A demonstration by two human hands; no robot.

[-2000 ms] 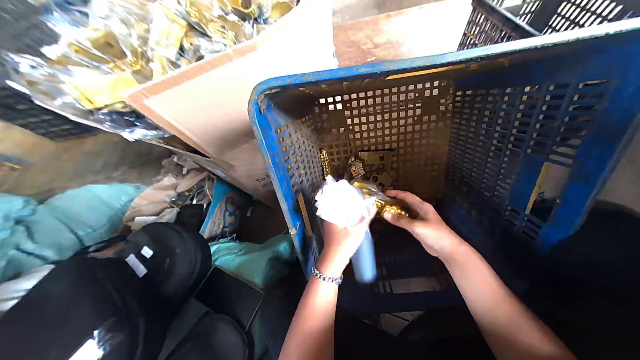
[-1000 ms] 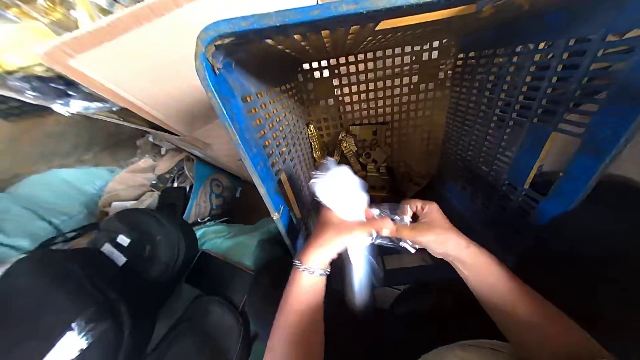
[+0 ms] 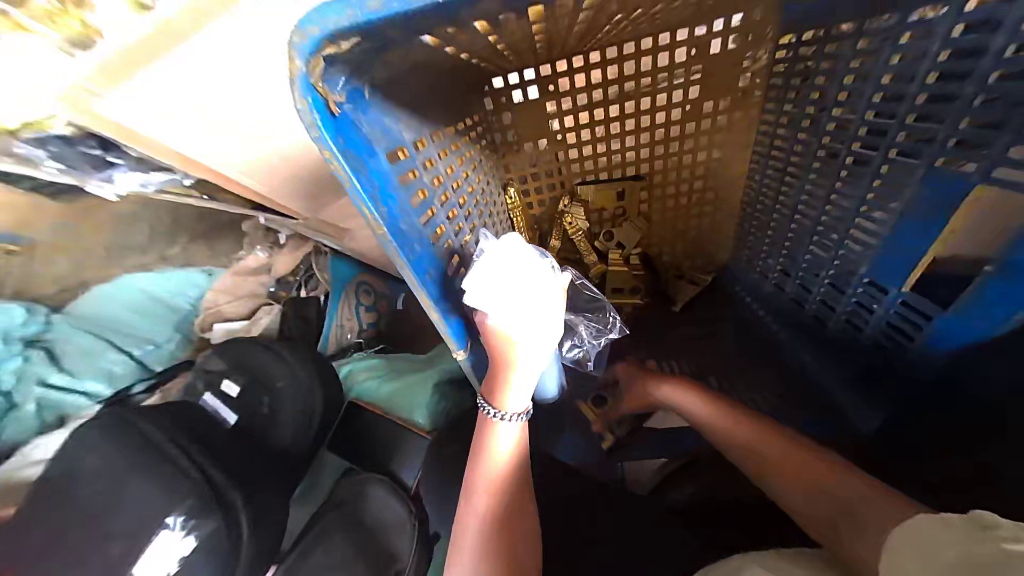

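Note:
My left hand (image 3: 512,340), with a metal chain bracelet at the wrist, grips a bundle of clear plastic bags (image 3: 516,280) with bright white material, near the left wall of the blue plastic crate (image 3: 400,232). A loose clear bag (image 3: 588,320) hangs off its right side. Lower in the crate, in shadow, my right hand (image 3: 632,392) holds a small gold-coloured metal piece (image 3: 596,412); its fingers are blurred. Gold-coloured watch-like bands (image 3: 578,232) and flat gold-coloured pieces (image 3: 624,236) lie at the crate's far end.
Left of the crate stands a cardboard box (image 3: 264,160) with plastic-wrapped items at its edge. Below it lie teal fabric (image 3: 120,344), a beige cloth (image 3: 248,288), a blue printed packet (image 3: 352,304), and black padded cases (image 3: 144,488). The crate's wall rises on the right.
My hands were close together over the bundle one second ago; now the right hand is apart and lower in the crate. The view has moved nearer to the crate.

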